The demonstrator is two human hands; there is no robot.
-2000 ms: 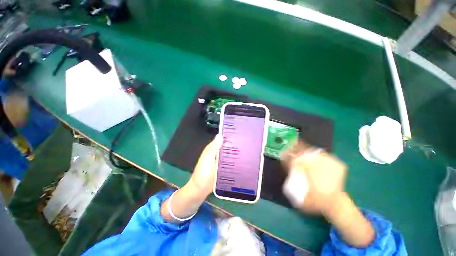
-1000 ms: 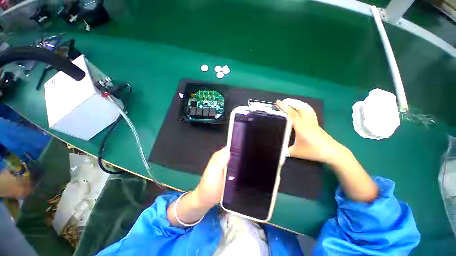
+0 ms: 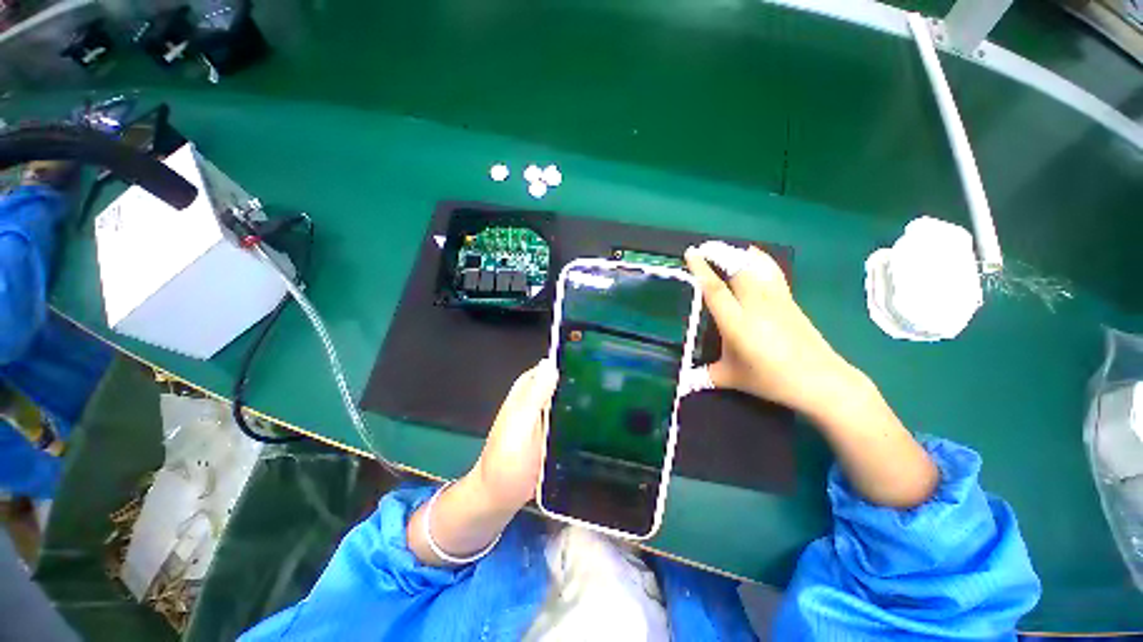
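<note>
My left hand (image 3: 511, 442) holds the smartphone (image 3: 619, 399) in its white-edged case, upright over the mat. Its screen shows a dark camera-like picture with a green area. My right hand (image 3: 765, 329), with white finger cots, grips the right side of the front-half circuit board (image 3: 649, 258). Only a thin strip of this board shows above the phone's top edge; the phone hides the rest. The rear housing with its green board and dark blocks (image 3: 499, 262) lies open, face up, on the left part of the black work mat (image 3: 426, 364).
Small white discs (image 3: 537, 188) lie beyond the mat. A white box (image 3: 188, 270) with a clear tube and black cable stands left, under a black hose (image 3: 113, 153). A white round stack (image 3: 928, 278) and a clear bag (image 3: 1119, 439) are right. Another person's blue sleeve (image 3: 25, 263) is far left.
The phone screen has gone from a purple list, through near black, to a camera-like picture. My right hand, blurred earlier, is now at the board. The phone no longer overlaps the rear housing.
</note>
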